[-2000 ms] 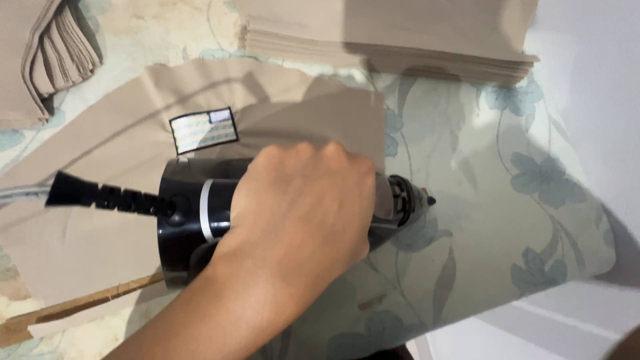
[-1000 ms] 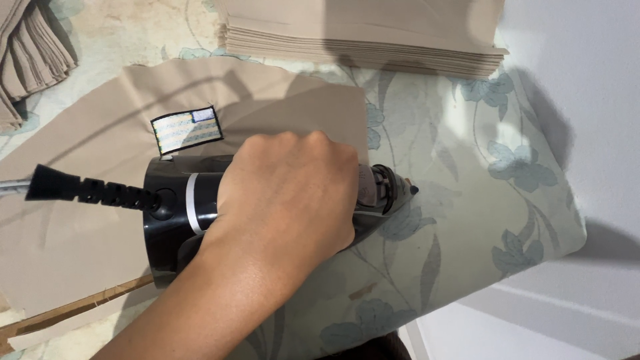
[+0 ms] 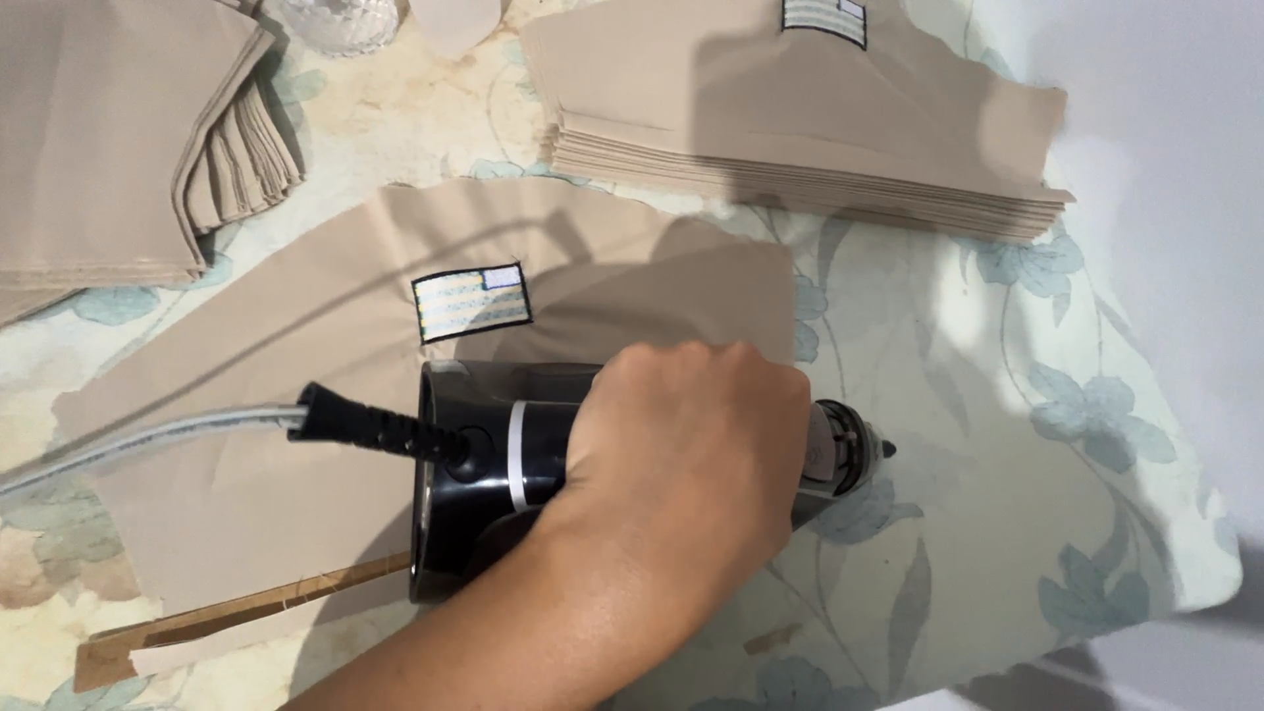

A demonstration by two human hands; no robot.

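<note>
My left hand (image 3: pixel 691 449) is closed around the handle of a black clothes iron (image 3: pixel 459 523), with its tip toward the right and its cord (image 3: pixel 148 439) running left. The iron lies over the lower right part of a beige fabric piece (image 3: pixel 257 425) with a curved, slightly rippled upper edge. Just above the iron's heel, a striped, flag-like patch (image 3: pixel 472 302) with a black border is on the fabric. A brown strip (image 3: pixel 247 602), perhaps cardboard, lies by the fabric's lower edge. My right hand is out of view.
A stack of beige fabric pieces (image 3: pixel 810 118) with a similar patch (image 3: pixel 825 20) on top lies at upper right. More layered fabric (image 3: pixel 109 148) is at upper left, near a clear glass-like object (image 3: pixel 341 20). The floral-covered surface (image 3: pixel 987 563) ends at lower right.
The view has shifted, bringing the upper stack's patch and the clear object into sight. My left hand remains closed on the iron, which stays in nearly the same place on the fabric.
</note>
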